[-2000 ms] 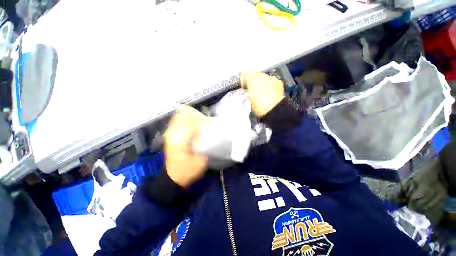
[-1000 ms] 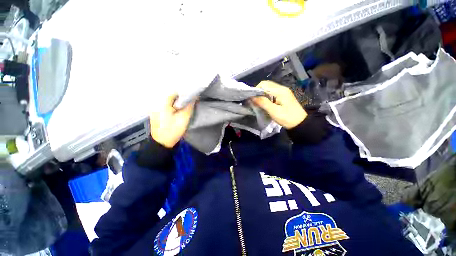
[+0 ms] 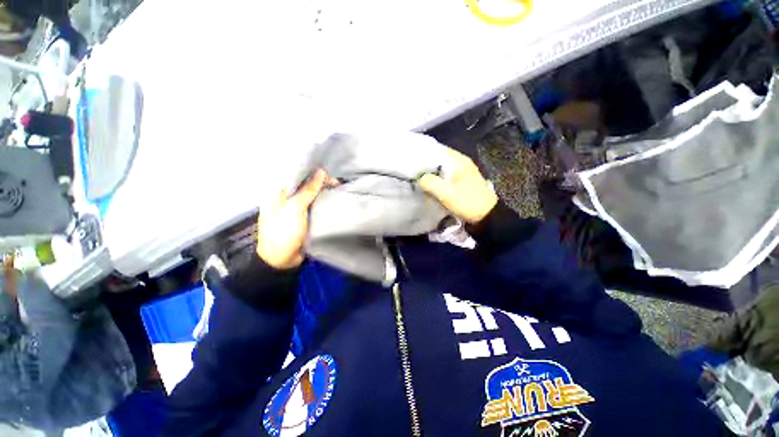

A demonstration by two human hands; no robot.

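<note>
A grey garment panel [image 3: 367,209] with a white edge is held up in front of my chest, at the table's front edge. A dark line, a slit or seam, runs across it between my hands. My left hand [image 3: 284,218] grips its left side, with the thumb on top. My right hand [image 3: 465,188] grips its right side, with the thumb near the end of the dark line. A bit of white fabric [image 3: 454,232] shows below my right hand. The fingers under the cloth are hidden.
The white table [image 3: 213,102] lies ahead, with a curved grey piece [image 3: 114,136] at its left. A yellow scissors loop [image 3: 500,8] is at the top edge. Stacked grey panels [image 3: 700,188] with white edges hang at right. A blue crate [image 3: 173,317] stands below left.
The panel went from bunched and blurred to opened out between my hands. Since the last earlier frame its folds have flattened and the dark line shows. The view has shifted slightly.
</note>
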